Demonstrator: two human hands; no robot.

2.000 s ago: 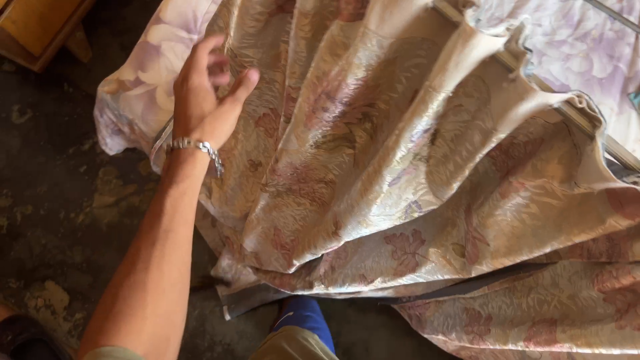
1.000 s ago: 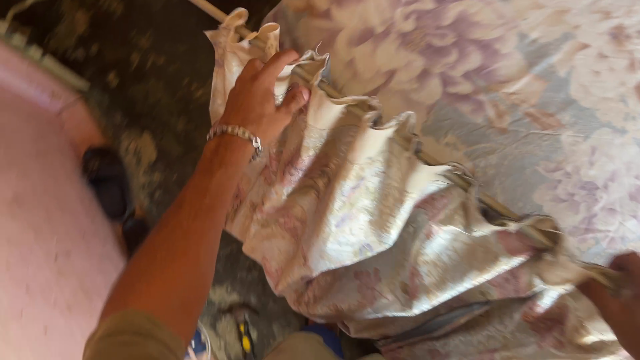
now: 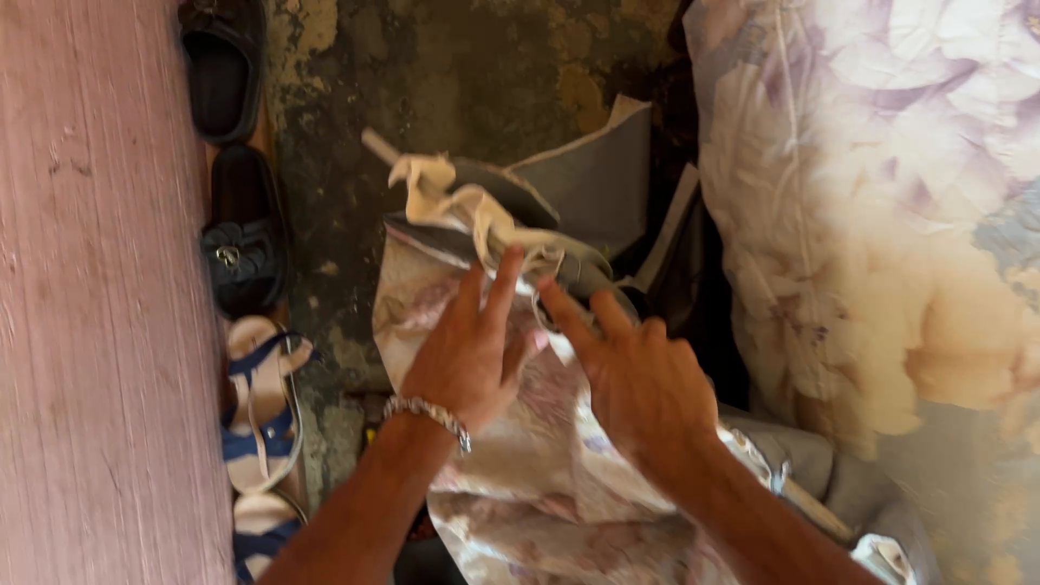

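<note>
A floral curtain hangs in folds below a thin rod, whose end sticks out past the gathered heading. My left hand, with a chain bracelet on its wrist, lies over the curtain just below the heading, fingers spread. Beside it my right hand reaches to the heading, index finger extended at the gathers. Its other fingers are partly curled, and whether they pinch the cloth or rod is hidden. Farther down, the rod shows again right of my right forearm.
At the left stands a pink wooden surface. Dark slip-on shoes and blue-strapped sandals line its edge. A floral-covered bed or cushion fills the right side. Worn, stained floor shows between them, behind a grey cloth panel.
The view has swung to the shoes and floor. The curtain's rod end now lies over the floor, and my right hand, at the right edge one second ago, is now close beside my left.
</note>
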